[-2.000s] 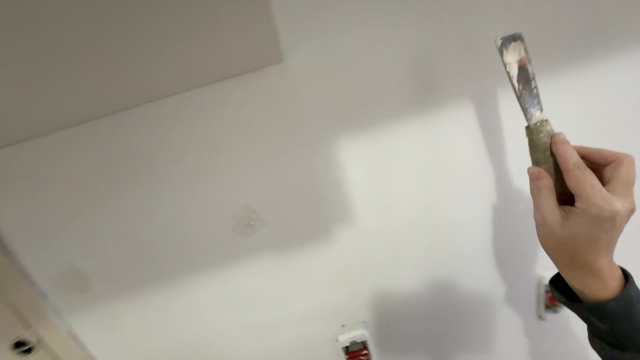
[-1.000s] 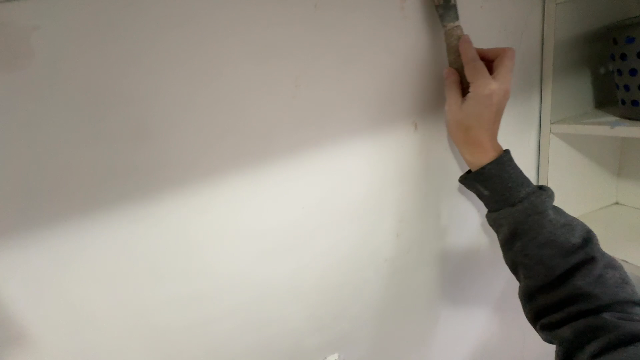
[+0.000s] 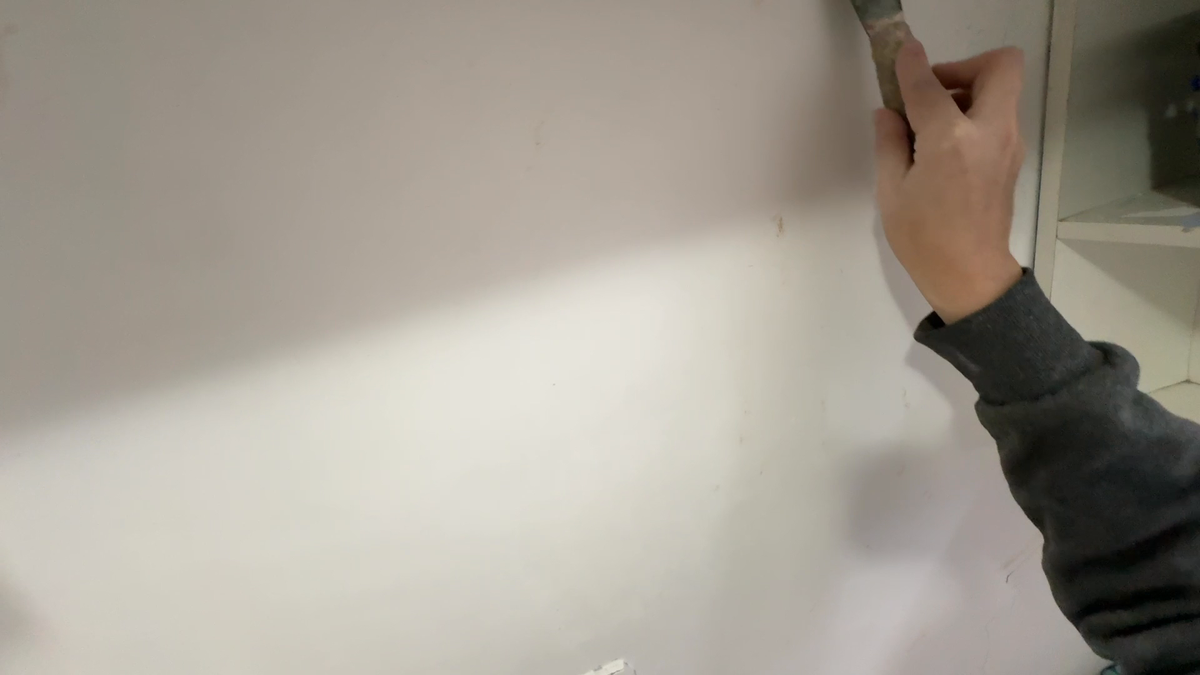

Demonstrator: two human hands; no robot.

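Observation:
My right hand [image 3: 956,178], in a dark grey sleeve, grips the worn handle of a putty knife [image 3: 889,61] at the upper right. The handle points upward, and most of the metal blade is cut off by the top edge of the view. Behind hand and knife is a white wall [image 3: 525,422] with small brownish marks, one of them just left of my wrist. Whether the blade touches the wall cannot be told. My left hand is out of view.
White open shelving [image 3: 1116,230] stands along the right side, with a dark object [image 3: 1177,112] on one shelf. A small white piece [image 3: 609,667] shows at the bottom edge of the wall. Shadows fall across the wall's upper part.
The view has swung a lot, and the shelving has come into it since two seconds ago. The putty knife stays in my right hand; its blade showed whole in the oldest frame.

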